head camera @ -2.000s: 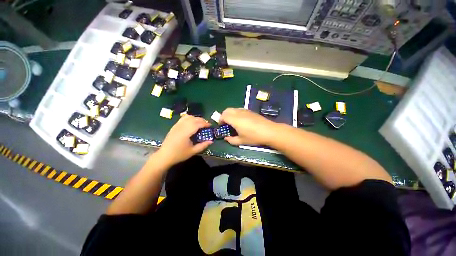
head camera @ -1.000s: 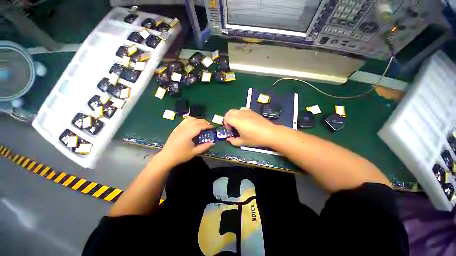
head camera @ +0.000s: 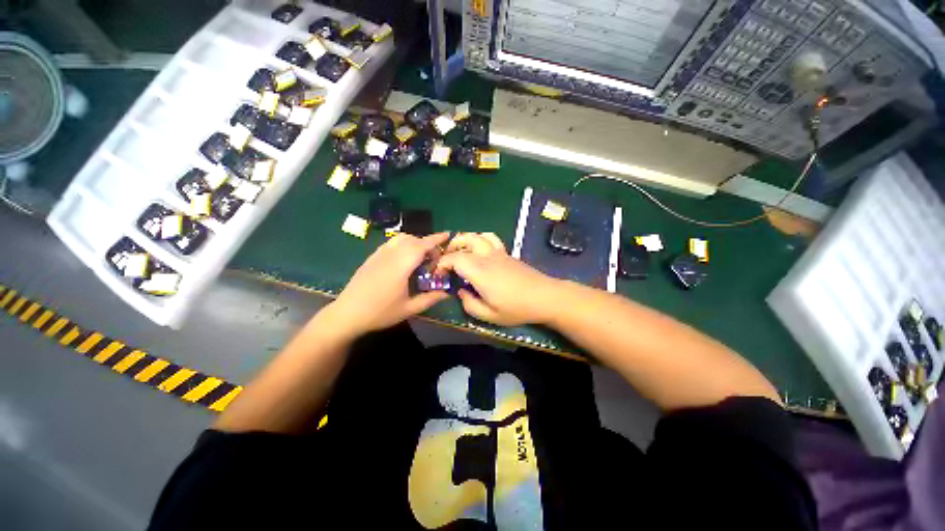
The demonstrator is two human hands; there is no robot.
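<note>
My left hand (head camera: 385, 285) and my right hand (head camera: 499, 278) meet at the bench's front edge. My left hand holds a small black device unit (head camera: 433, 280) with a lit screen. My right hand's fingers reach over this unit; a dark unit shows partly beneath the right palm, mostly hidden. A dark test pad (head camera: 591, 246) lies right of my hands, with a black unit (head camera: 565, 239) and its white-yellow tab on it. Two more units (head camera: 686, 271) lie right of the pad. Dark units (head camera: 384, 213) lie just behind my left hand.
A heap of tabbed units (head camera: 399, 156) lies behind left. A white tray (head camera: 124, 156) with units stands left, another white tray (head camera: 839, 285) right. The tester (head camera: 725, 78) stands behind, with a thin cable (head camera: 663, 207) running from it. A person's purple sleeve (head camera: 860, 477) shows at lower right.
My right hand's fingers have moved left over the unit in my left hand, now covering more of both units. The view has shifted and tilted slightly.
</note>
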